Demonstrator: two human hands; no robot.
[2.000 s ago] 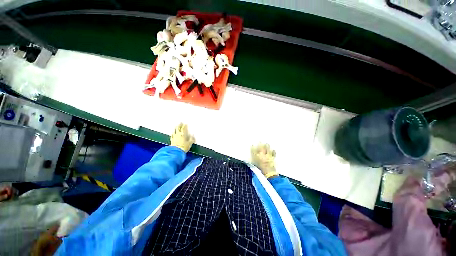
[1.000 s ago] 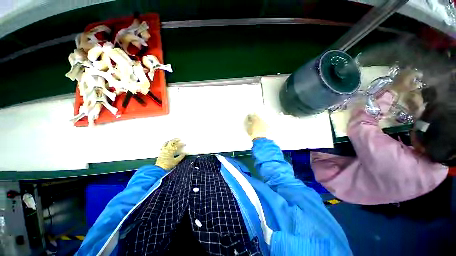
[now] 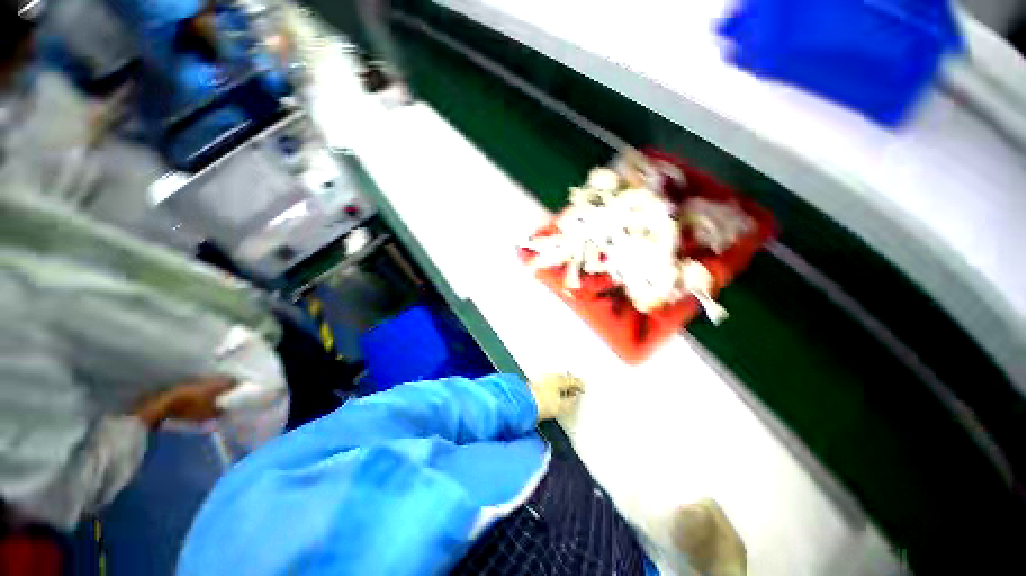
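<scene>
My left hand (image 3: 557,397), in a cream-yellow glove, rests at the near edge of the white bench sheet (image 3: 478,236). Its fingers look bent and I see nothing in it. My right hand (image 3: 709,538), also gloved, is blurred near the bottom edge, over the sheet; its fingers cannot be made out. An orange-red shallow tray (image 3: 632,335) lies beyond my left hand, partly on the sheet and partly over the green belt. It holds a tangled heap of cream-white parts (image 3: 630,236) with some black ends. Neither hand touches the tray.
A blue bin (image 3: 849,51) stands on the raised white shelf (image 3: 720,124) at the top right. A blue stool (image 3: 407,347) is below the bench. A person in a pale coat (image 3: 101,338) is at the left, near a white-grey box (image 3: 253,203). The green belt (image 3: 810,338) runs behind the sheet.
The view has swung left and tilted. The tray now shows right of centre, and the dark cylinder and the pink-sleeved person are out of view. My right hand shows lower and more blurred.
</scene>
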